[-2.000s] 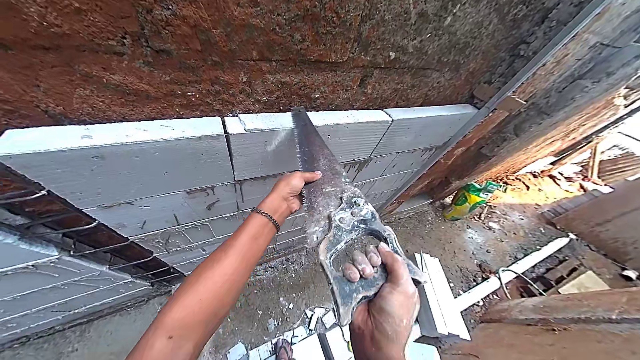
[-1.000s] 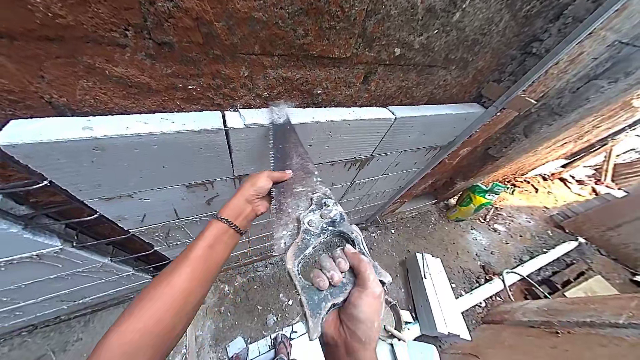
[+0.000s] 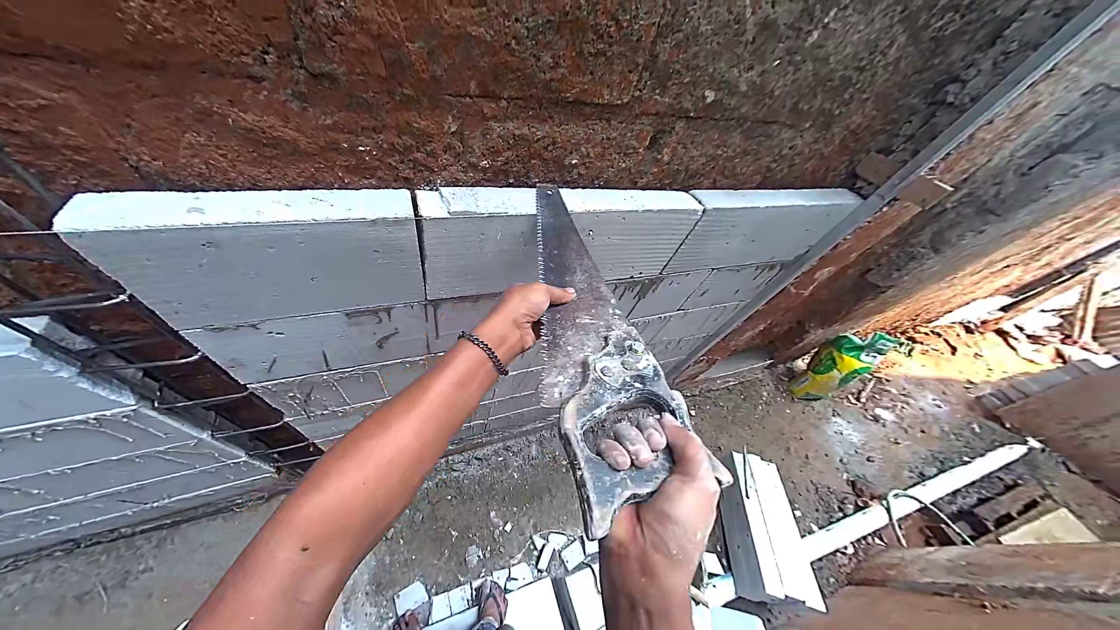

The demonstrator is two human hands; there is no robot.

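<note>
My right hand is closed around the worn, dust-caked handle of a hand saw. The blade points away from me, its toothed edge on the left and its tip over the top edge of a light grey block in the wall's upper course. My left hand, with a dark beaded bracelet on the wrist, pinches the blade about midway, thumb on its face. A thin upright gap parts this block from a longer block on the left. Whether the teeth bite into the block cannot be told.
A rough reddish earth bank rises behind the wall. Steel rebar crosses a gap at left. Loose white blocks and broken bits lie below, near sandalled feet. To the right are a metal straightedge, a green-yellow bag and a white pipe.
The saw has moved back and forth between frames, both hands still on it. Dust puffed at its tip one second ago; none shows there now.
</note>
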